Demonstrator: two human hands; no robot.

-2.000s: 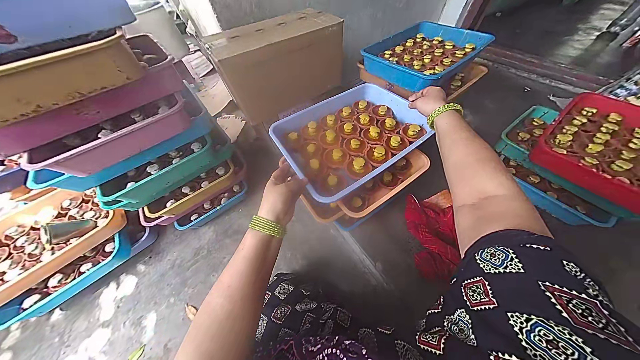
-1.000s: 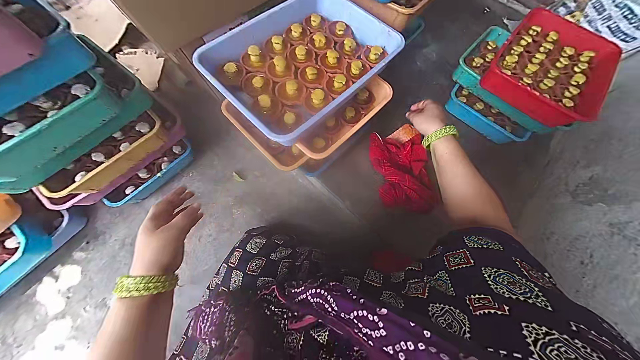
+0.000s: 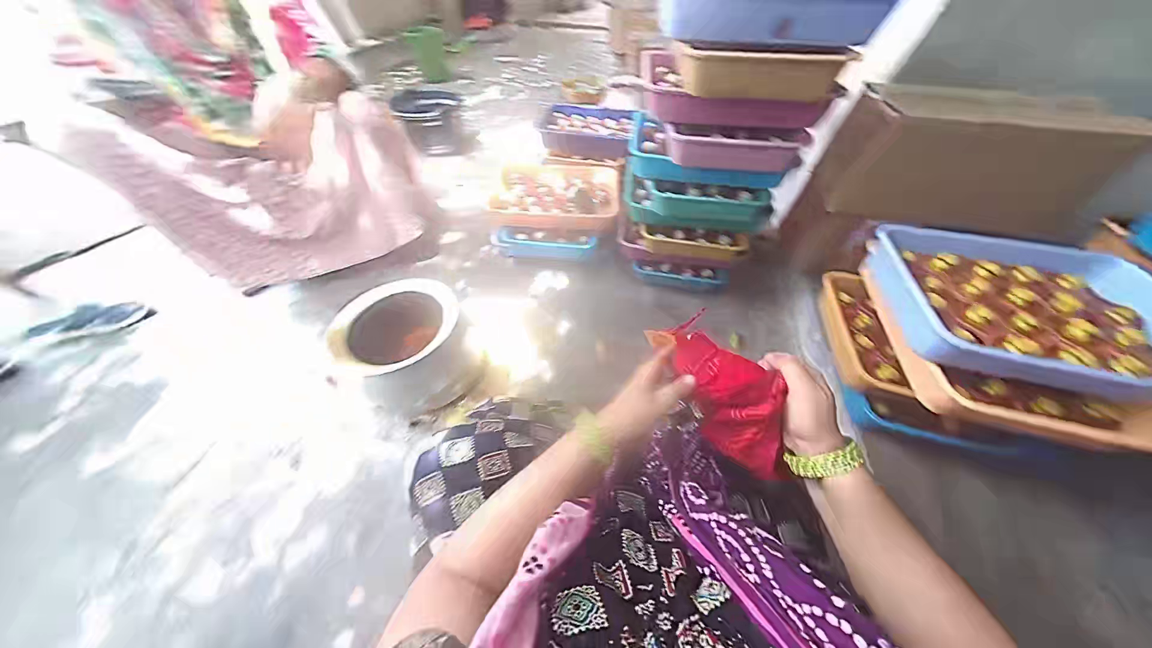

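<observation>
A crumpled red cloth hangs between my two hands above my lap. My right hand grips its right side. At its upper left edge is my left hand, its fingers touching the cloth near a small orange patch; blur hides whether they close on it. Close by on the right, a light blue plastic tray of small brown cups with yellow tops rests on orange trays. A wide-rimmed metal pot with dark contents stands on the floor to the left of my hands.
Tall stacks of coloured trays stand ahead, beside a cardboard box. A person is at the upper left, by a pink cloth. Behind are a dark bucket and a green container. A blue slipper lies far left.
Two seconds ago both hands held the blue tray; it was on the orange trays a second later. The red cloth has come up from the floor into my right hand. The view has swung left.
</observation>
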